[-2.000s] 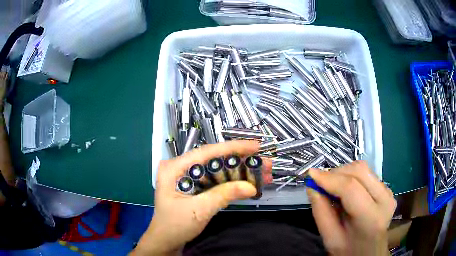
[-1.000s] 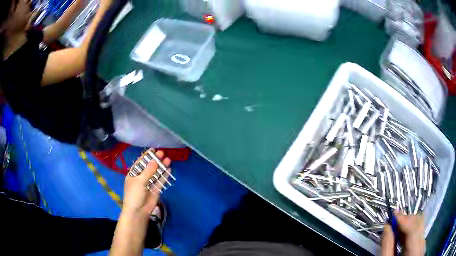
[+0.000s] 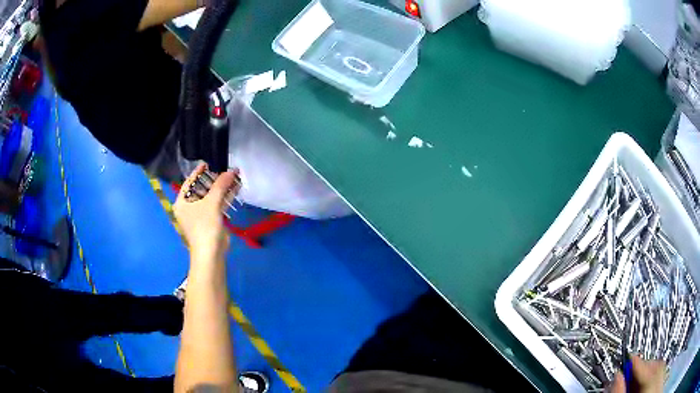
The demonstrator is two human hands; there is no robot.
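My left hand [image 3: 203, 211] is stretched out to the left, beyond the bench edge, just below the end of a black ribbed hose [image 3: 201, 92]. It holds several steel cylindrical assemblies [image 3: 201, 184], with thin stems showing past the fingers; their ends are too small to read. My right hand [image 3: 643, 376] is cut off by the bottom edge, over the near part of the white tray [image 3: 503, 303]. It holds a blue-handled tool [image 3: 627, 371] with a narrow dark tip. The tray is heaped with loose steel assemblies [image 3: 568, 276].
A clear tub [image 3: 395, 83] and white scraps [image 3: 415, 142] lie on the green bench mat [image 3: 453, 215]. Translucent containers [image 3: 556, 34] and a white device box [image 3: 445, 9] with a lit switch stand at the back. A person in black [image 3: 100, 77] is at left. A red frame [image 3: 261, 229] is under the bench.
The view has swung left. My left hand has gone from over the tray to the hose end, still holding the assemblies. My right hand stays by the tray with the tool.
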